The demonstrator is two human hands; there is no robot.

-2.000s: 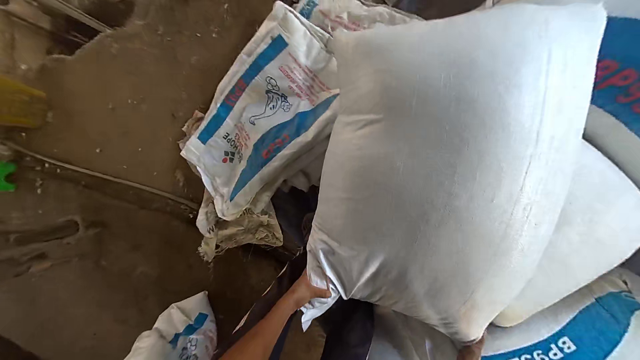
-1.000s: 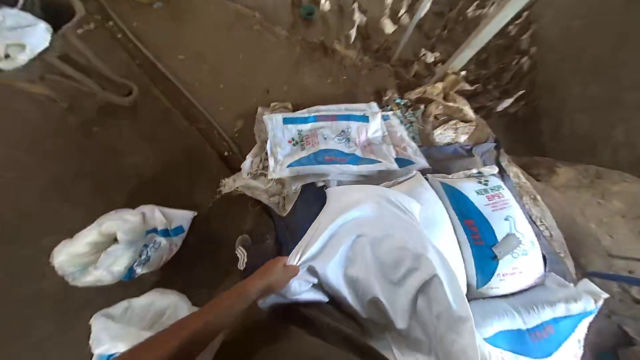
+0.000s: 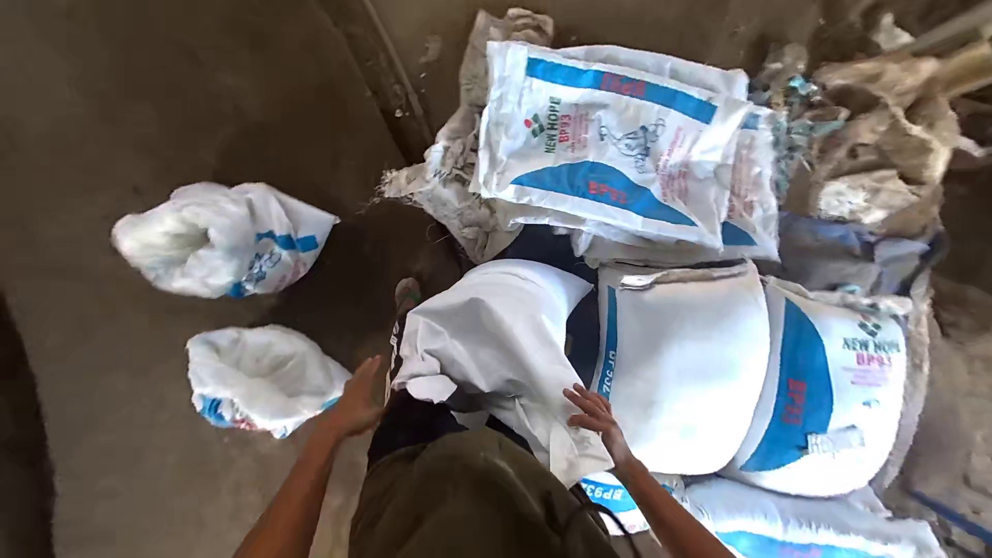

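Note:
A white woven sack point(image 3: 496, 333), partly filled and slumped, stands against my legs. My left hand point(image 3: 363, 397) is off its left side, fingers apart and holding nothing, near an open-mouthed white sack point(image 3: 267, 376) on the floor. My right hand point(image 3: 595, 418) has its fingers spread at the right edge of the slumped sack; whether they touch the cloth is hard to tell. Close to the right hand lies a full white sack point(image 3: 682, 372) with a blue stripe.
Another open white sack point(image 3: 225, 240) sits on the floor at left. Flat printed feed sacks point(image 3: 620, 147) lie stacked at the top. A full printed sack point(image 3: 829, 387) is at right, with another full sack point(image 3: 806, 519) below it. Crumpled brown sacking point(image 3: 883, 147) lies at upper right.
My left hand has let go of the white sack it was gripping and is now apart from it. The sack has come down against my legs. My right hand has come into view.

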